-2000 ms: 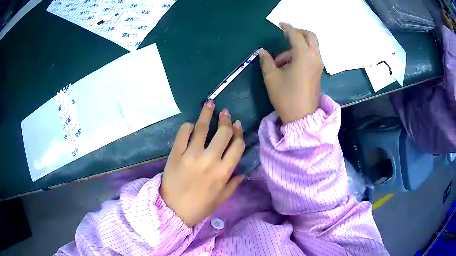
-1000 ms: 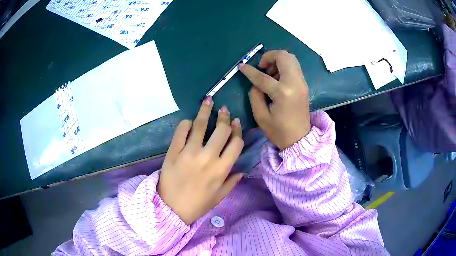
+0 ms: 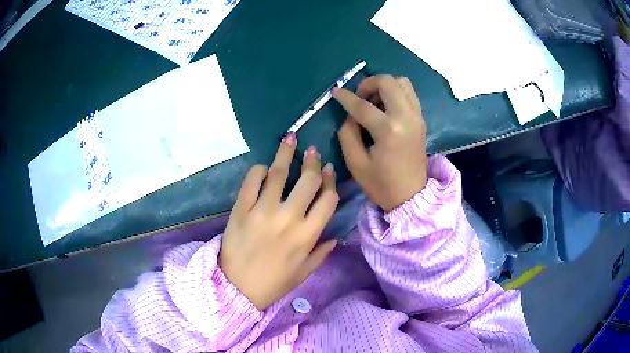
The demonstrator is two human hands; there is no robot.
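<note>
A thin white adhesive strip with blue print (image 3: 316, 107) lies slanting on the dark green mat, along a dark edge that looks like one side of a black frame. The rest of the frame is hard to see. My left hand (image 3: 280, 224) lies with its index fingertip on the strip's near end, fingers spread. My right hand (image 3: 390, 141) has its index fingertip on the strip above its middle, the other fingers curled. Neither hand grips anything.
A white die-cut tape sheet (image 3: 141, 138) lies at left, a printed tape sheet (image 3: 166, 27) behind it. White waste paper (image 3: 463, 41) and a greyish clear plastic item (image 3: 563, 21) are at right. A person's purple sleeve (image 3: 587, 152) and a blue-grey stool (image 3: 542, 214) are beyond the bench edge.
My right hand has moved from the strip's far end down and left, its index fingertip now partway along the strip. My left hand has hardly moved.
</note>
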